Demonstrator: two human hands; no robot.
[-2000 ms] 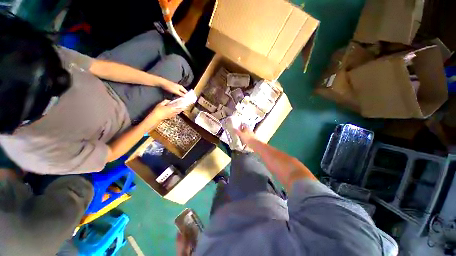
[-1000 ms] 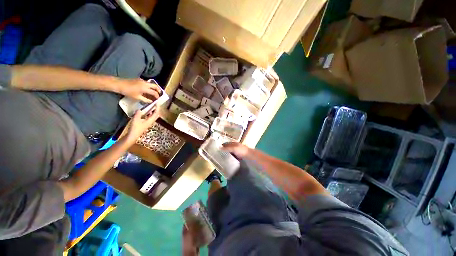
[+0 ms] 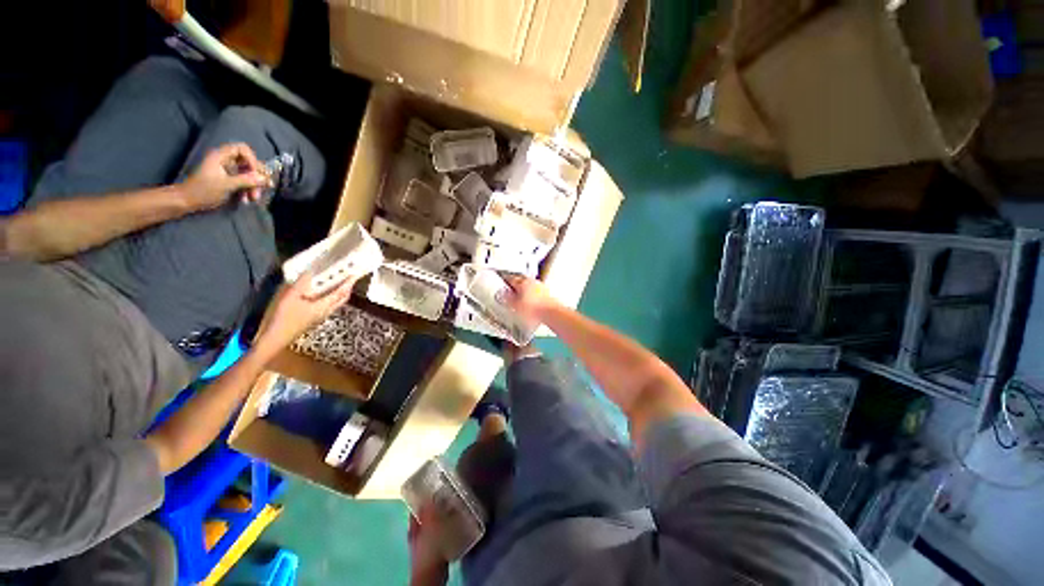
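My right hand [image 3: 523, 300] grips a white open shell [image 3: 492, 300] by its edge, over the near corner of the main carton [image 3: 595, 235]. My left hand [image 3: 428, 536] is low in the picture, partly hidden behind another white open shell [image 3: 447, 504] that it holds over the floor. The main carton holds a jumble of shells, such as an open one [image 3: 464, 149] at the back and a slotted one [image 3: 401, 235] at the left. Another open shell [image 3: 409, 288] lies at its near side.
A seated person [image 3: 69, 378] at left holds a shell [image 3: 334, 261] in one hand. A second carton [image 3: 429, 424] holds a small-parts box [image 3: 349, 338]. A blue stool [image 3: 218, 504] stands at lower left. Clear trays [image 3: 769, 269], a grey frame [image 3: 904, 240] and brown cartons [image 3: 830, 97] are at right.
The view has shifted. My right hand has stayed on its shell near the carton corner, and my left hand still holds its shell low. The other person's hands have moved apart.
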